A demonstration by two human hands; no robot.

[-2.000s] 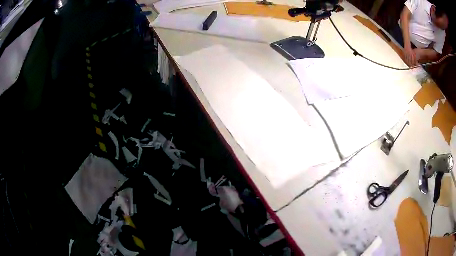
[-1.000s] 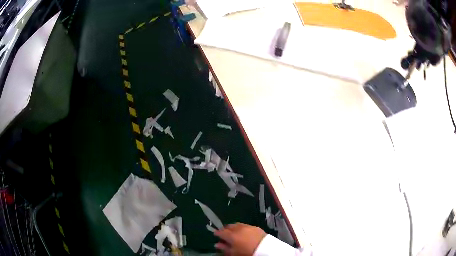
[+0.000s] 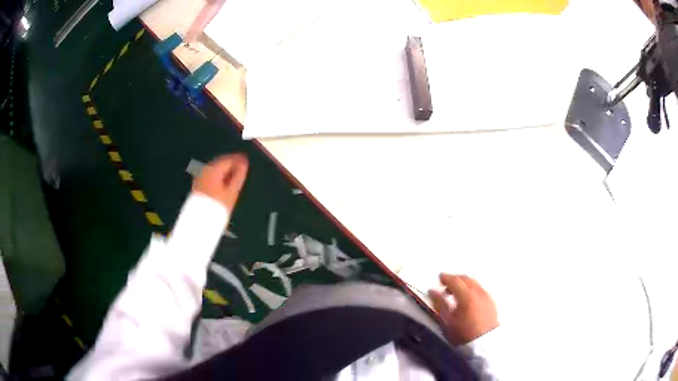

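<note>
White fabric plies (image 3: 334, 104) lie on the table, their straight near edge running across it. A dark bar weight (image 3: 419, 78) rests on them. More white fabric (image 3: 550, 245) lies nearer me, overexposed, its outline hard to see. My left hand (image 3: 221, 178) is curled, held out past the table's red edge above the floor; whether it holds anything is unclear. My right hand (image 3: 465, 306) is at the table edge over the near white surface, blurred, fingers bent and apart, nothing visible in it.
The cutting machine's base plate (image 3: 598, 119) stands at the right. An orange template (image 3: 491, 7) lies at the top. Blue-green clamp-like parts (image 3: 201, 77) stick out at the left table edge. White scraps (image 3: 312, 253) litter the green floor. Black shears are partly visible lower right.
The view has shifted toward the table's left edge and the bar weight. One hand was visible low in the frame a second ago; now both hands, my sleeves and my dark-clothed torso show.
</note>
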